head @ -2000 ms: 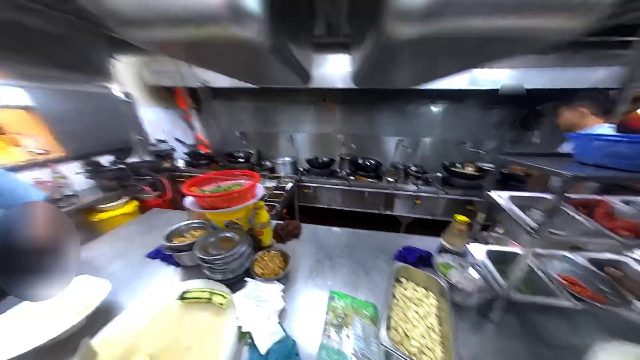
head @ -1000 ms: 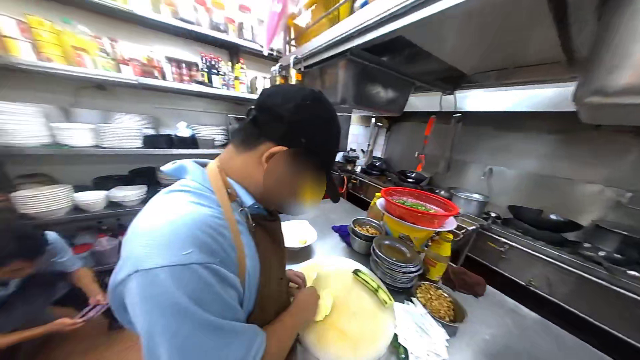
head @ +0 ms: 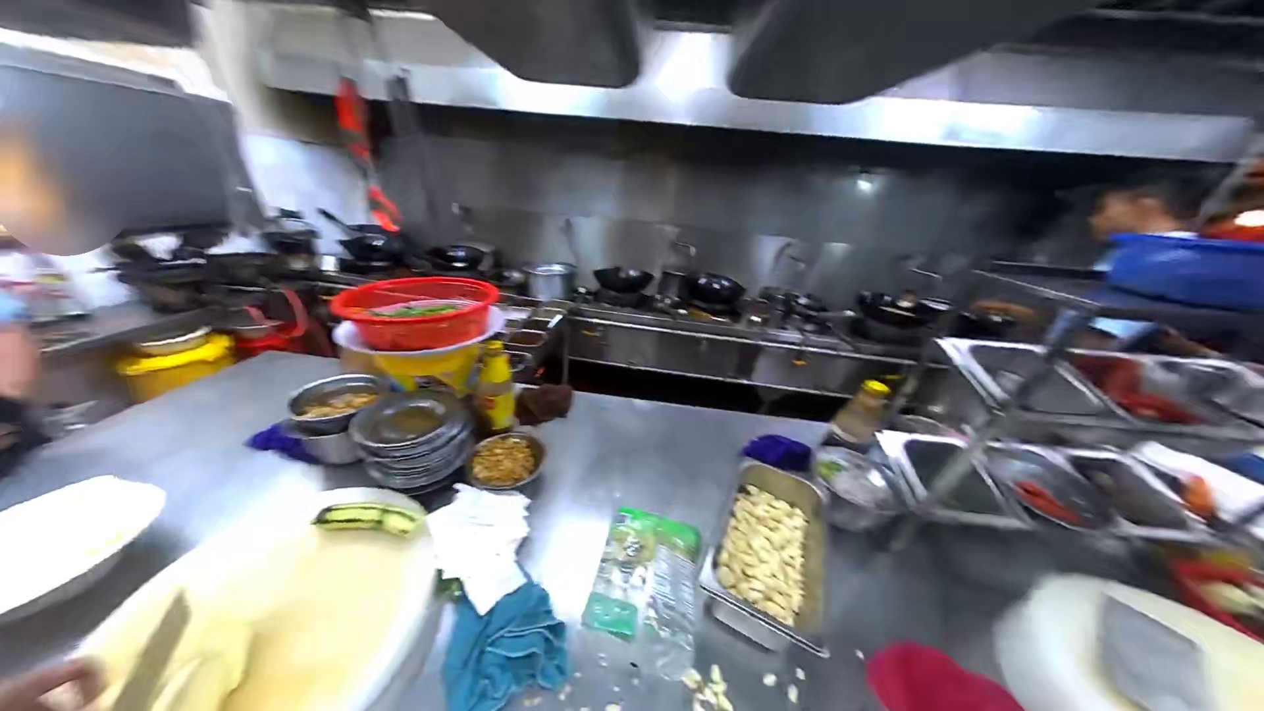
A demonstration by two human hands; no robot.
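Neither my left hand nor my right hand is in view. At the lower left, a co-worker's hand is partly visible beside a blurred knife blade over a large round cutting board. A pale peeled vegetable lies by the blade, and a green-striped piece rests near the board's far edge. White cloths or paper and a teal cloth lie right of the board. Farther right are a green-printed plastic bag and a metal tray holding pale cloves or slices.
Stacked metal bowls, a red basket and a yellow bottle stand on the steel table. Woks line the stove behind. A rack with metal pans is at right, near another round board with a cleaver.
The view has swung right, from the co-worker bent over the board towards the stoves and the rack. Most of that person is now out of frame.
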